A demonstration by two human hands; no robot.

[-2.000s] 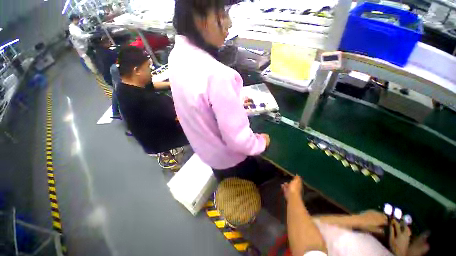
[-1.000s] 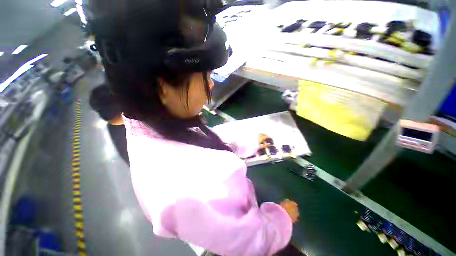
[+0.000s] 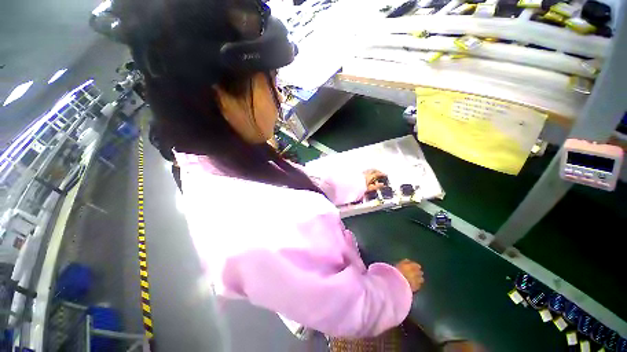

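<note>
Neither of my hands can be made out; a small blurred skin-coloured shape at the bottom edge cannot be assigned. A row of dark watch units [image 3: 569, 311] with pale yellow-edged batteries lies on the green belt [image 3: 481, 295] at lower right. A single small unit [image 3: 441, 220] lies by the belt's pale strip, with a thin dark stick beside it. A white tray [image 3: 405, 155] holds a few dark units [image 3: 407, 190] near its front edge. Another person's hand touches units in the tray.
A person in a pink smock and black headgear [image 3: 275, 254] fills the centre left. A metal post [image 3: 550, 199] carries a pink-framed display [image 3: 591, 163]. A yellow sheet [image 3: 478, 127] hangs below a shelf [image 3: 481, 96] of units. Yellow-black floor tape [image 3: 142, 240] runs at left.
The view has swung and moved closer to the person in pink. The arms and hands at lower right two seconds ago have left view, apart from the unclear blurred sliver.
</note>
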